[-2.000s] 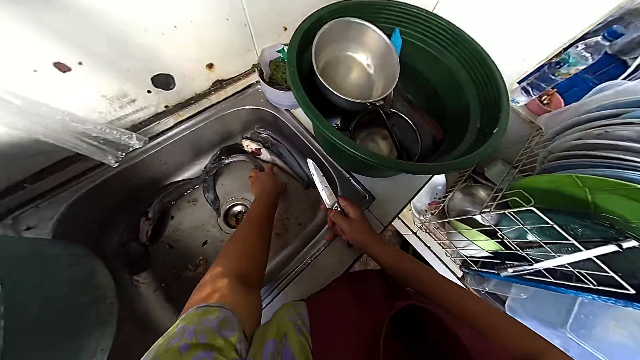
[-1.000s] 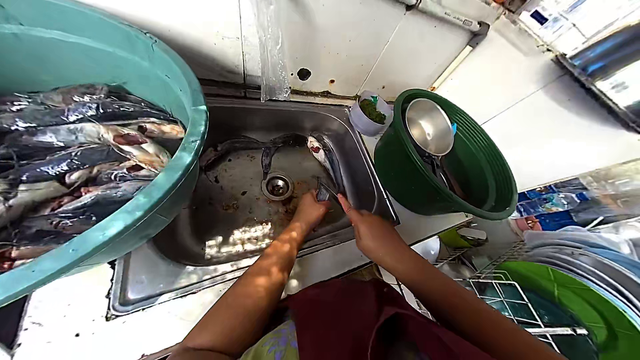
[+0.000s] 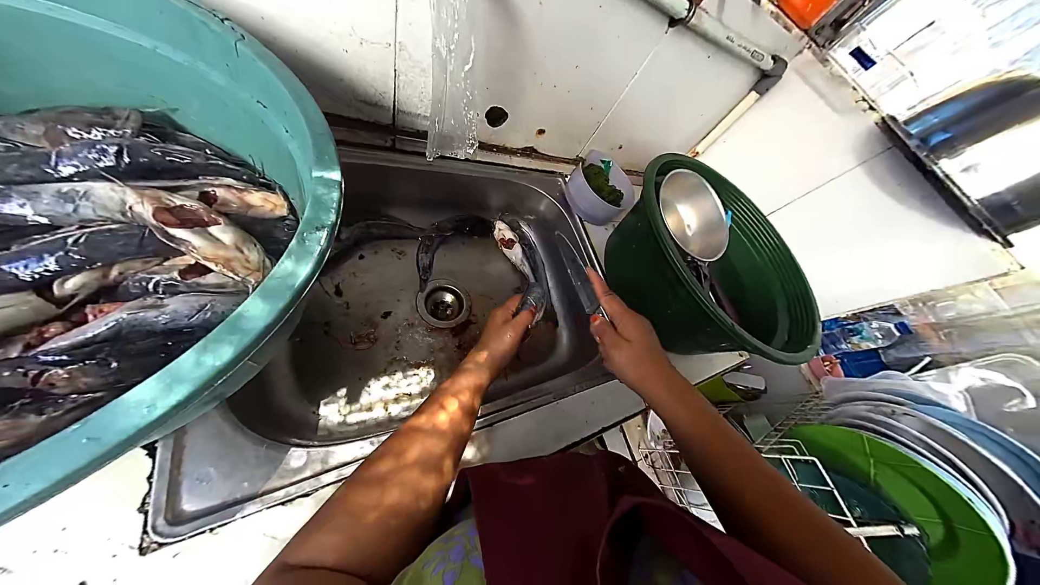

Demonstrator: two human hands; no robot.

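Observation:
My left hand (image 3: 505,331) is closed around the rear part of a dark, pale-bellied fish (image 3: 513,245) at the right side of the steel sink (image 3: 374,309). The fish's belly end points toward the wall and shows a red cut. In my right hand (image 3: 621,325) is a knife (image 3: 578,276), its blade pointing up and left over the sink's right rim, apart from the fish. More dark fish (image 3: 431,244) lie along the sink's back, left of the held one. The drain (image 3: 444,303) has dark scraps around it.
A teal tub (image 3: 321,187) heaped with cut fish (image 3: 106,236) overhangs the sink's left side. At right are a small white bowl (image 3: 587,195) with green stuff, a green basin (image 3: 650,292) holding a metal pot (image 3: 693,215), and a wire rack (image 3: 800,455) beside stacked plates (image 3: 910,406).
The view has swung widely, bringing the teal tub in. Since a second ago, the knife has moved from close by the left hand to the right, over the sink's edge. The left hand stays at the fish.

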